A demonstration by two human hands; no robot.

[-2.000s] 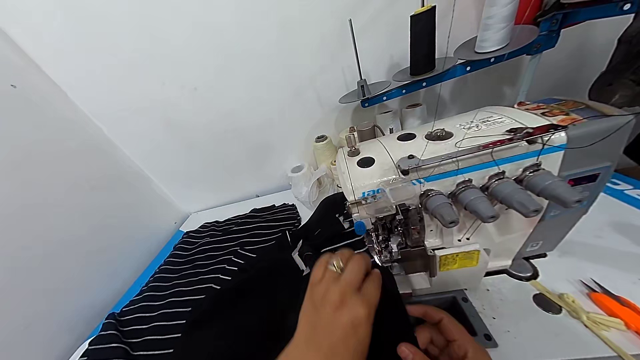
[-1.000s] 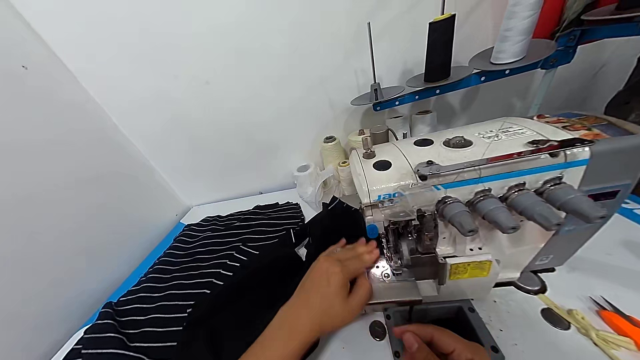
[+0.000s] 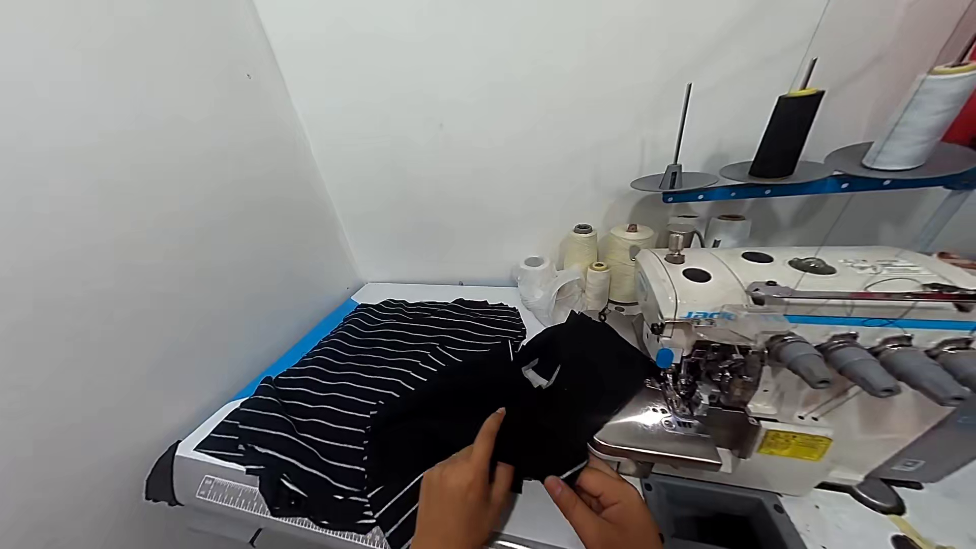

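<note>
Black fabric (image 3: pixel 564 396) lies left of the overlock sewing machine (image 3: pixel 778 366), clear of the metal plate's middle and close to the needle area. My right hand (image 3: pixel 610 507) pinches the lower edge of this fabric, where a thin white stripe shows, between thumb and fingers. My left hand (image 3: pixel 461 488) rests on the black fabric, its index finger pointing forward; whether it grips any cloth cannot be told. A small white patch (image 3: pixel 541 374) shows on the fabric. Black cloth with white stripes (image 3: pixel 381 351) spreads over the table at the left.
Cones of cream thread (image 3: pixel 631 259) and a white roll (image 3: pixel 536 282) stand behind the machine. Above, a blue thread stand (image 3: pixel 762 191) carries black and white cones. A dark open bin (image 3: pixel 717 518) sits below the machine's plate. A white wall rises at the left and back.
The black fabric and both hands have moved left, away from the machine's needle area. My right hand, near the bin a second ago, now holds the fabric's edge. The view has swung left.
</note>
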